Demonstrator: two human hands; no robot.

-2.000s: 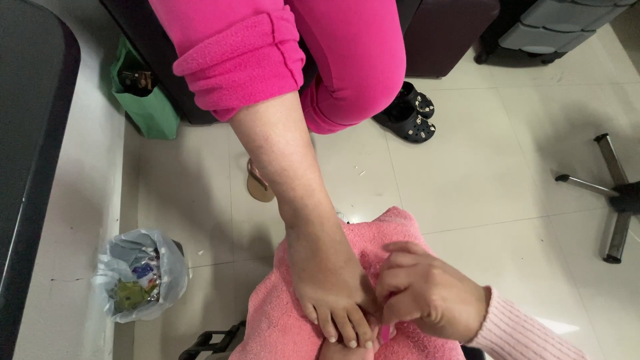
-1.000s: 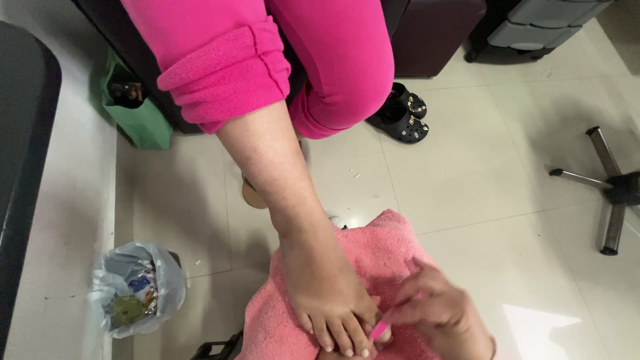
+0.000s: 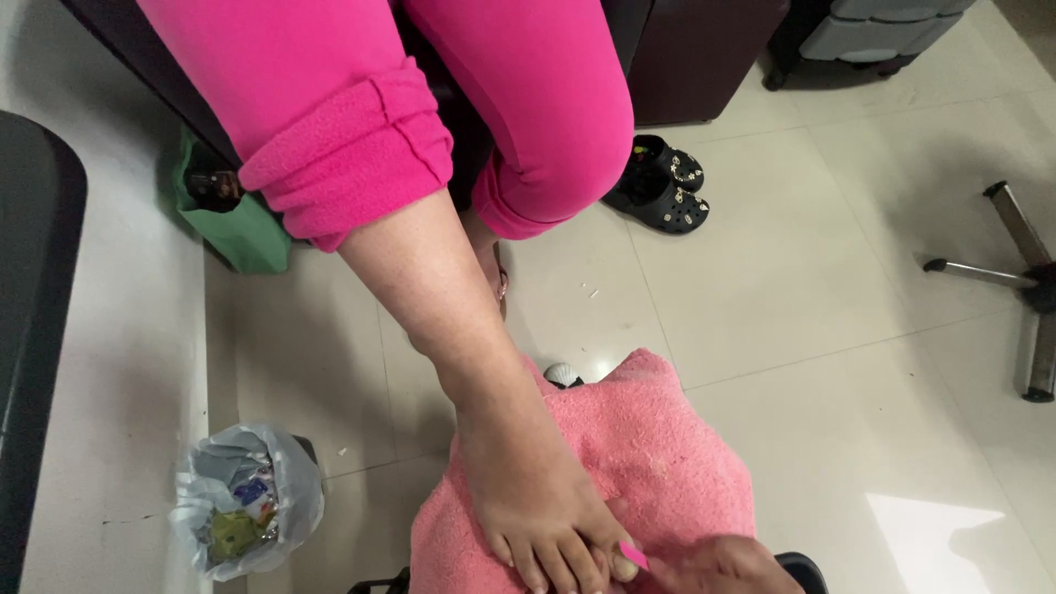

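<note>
A person's bare foot rests on a pink towel at the bottom centre, below a rolled-up pink trouser leg. My right hand is at the lower edge, closed on a small flat pink tool, perhaps a nail file; its tip lies against the big toe. Of my left hand little shows: what seem to be its fingertips appear beside the big toe, and the rest is hidden by the foot and the frame's edge.
A lined waste bin with rubbish stands at lower left, a green bag above it. Black clogs lie on the tiled floor. A metal chair base is at right, a wheeled drawer unit at top right, a dark tabletop at left.
My right hand has moved lower in view, with the pink tool now lying across the big toe. The person's foot remains on the towel.
</note>
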